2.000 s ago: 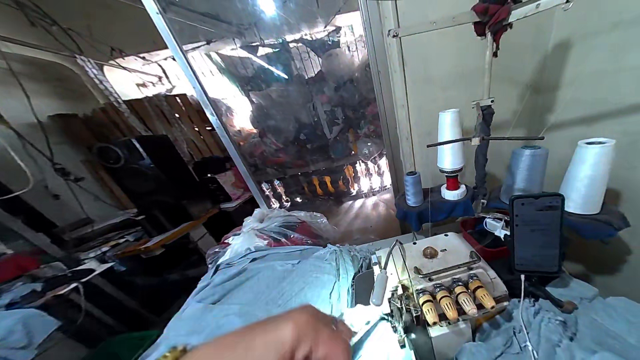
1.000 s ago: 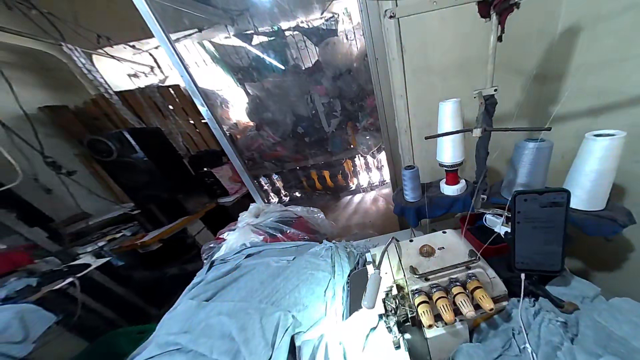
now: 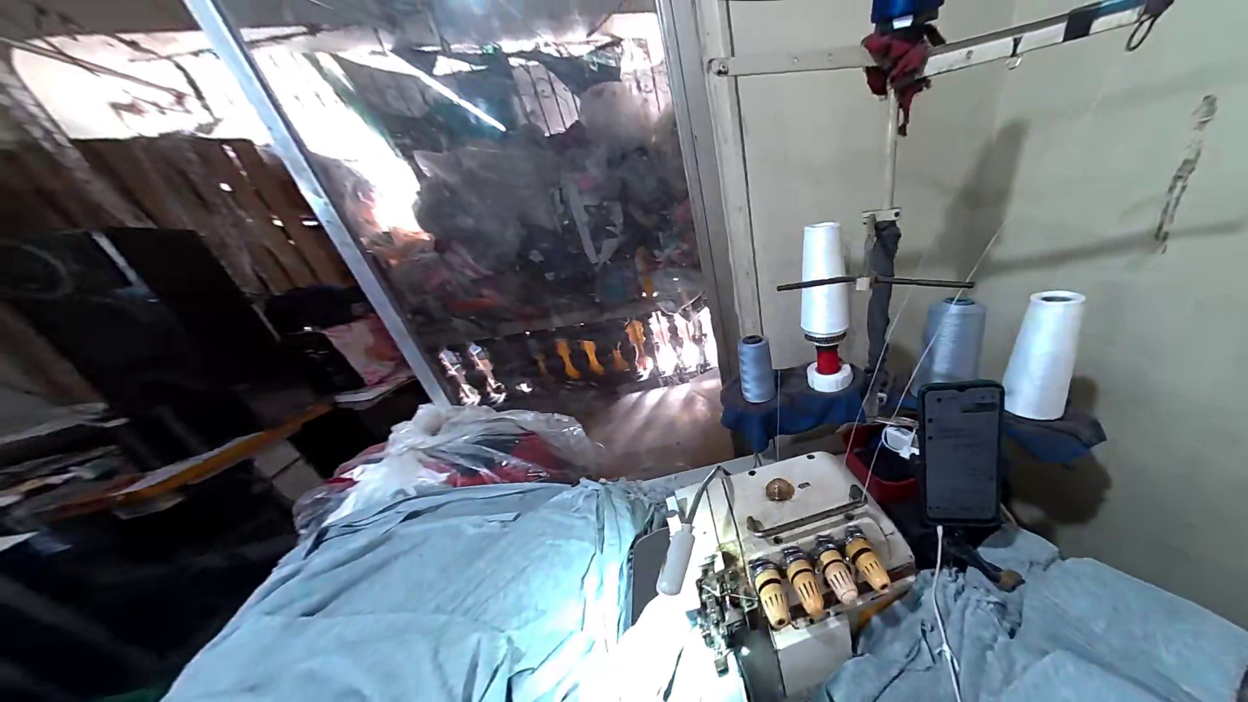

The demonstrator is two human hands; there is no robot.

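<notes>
Neither my left hand nor my right hand shows in the head view. A white overlock sewing machine (image 3: 809,507) stands at the lower centre-right, with several yellowish tension dials (image 3: 819,577) along its front. A small lamp (image 3: 676,559) on a bent neck casts bright light beside the needle area. Light blue fabric (image 3: 439,575) is heaped left of the machine and reaches the brightly lit spot; glare hides detail there. More light blue fabric (image 3: 1063,624) lies to its right. Threads run down to the machine from above.
Thread cones (image 3: 1045,356) and a smaller blue spool (image 3: 756,370) stand behind the machine. A phone (image 3: 961,453) with a white cable is upright at the right. A clear plastic bag (image 3: 468,444) with red contents lies behind the fabric. A metal-framed clear panel (image 3: 546,195) rises beyond.
A hand and forearm, over the fabric at the lower middle two seconds ago, left the view by one second ago and remain out of it.
</notes>
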